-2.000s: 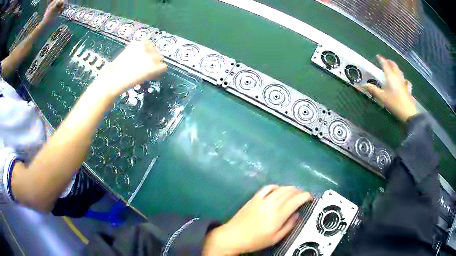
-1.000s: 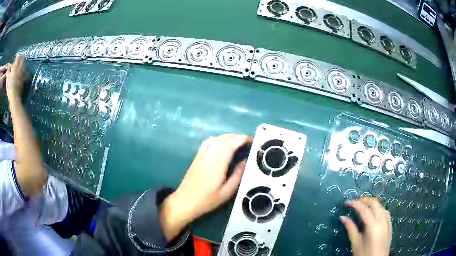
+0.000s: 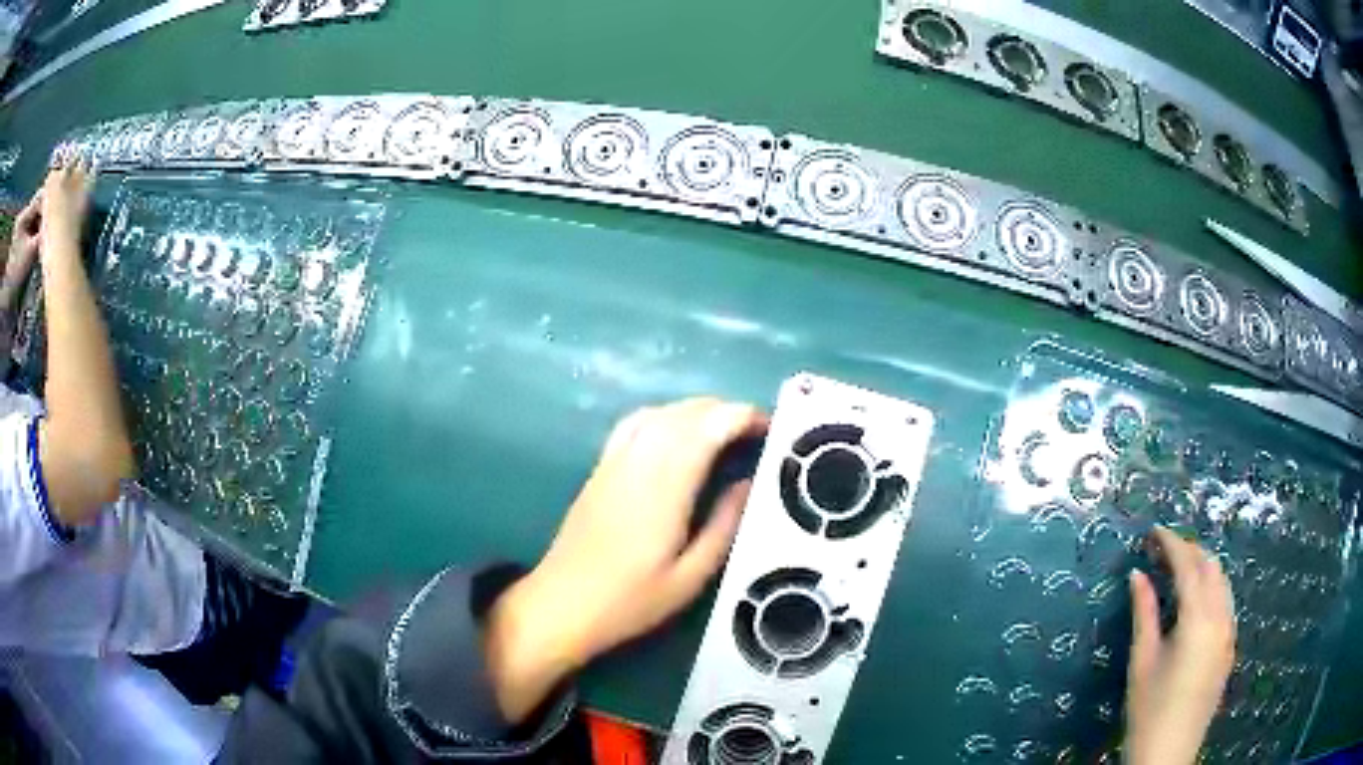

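A silver three-hole housing (image 3: pixel 885 556) lies at a slant in front of me, its lower end cut off by the frame edge. Its top two cavities are dark and ribbed; the lowest shows fine rings inside. My left hand (image 3: pixel 635 546) holds the housing's left edge, thumb and forefinger against it. My right hand (image 3: pixel 1184 643) is low over the clear blister tray (image 3: pixel 1031 561) at the right, thumb and forefinger slightly apart, with nothing visible between them. The tray has rows of round and crescent pockets.
A row of concentric-ring plates (image 3: pixel 937 212) crosses the bench. Waiting housings (image 3: pixel 979 57) lie beyond it at the upper right. Another clear tray (image 3: pixel 224 351) lies at the left, beside a neighbour's arm (image 3: pixel 78 351). A small black device (image 3: pixel 1297 38) is at the far right.
My right hand went from a waiting housing beyond the plate row to the right tray, then slightly right over it. My view turned right; my left hand remains at the near housing's edge.
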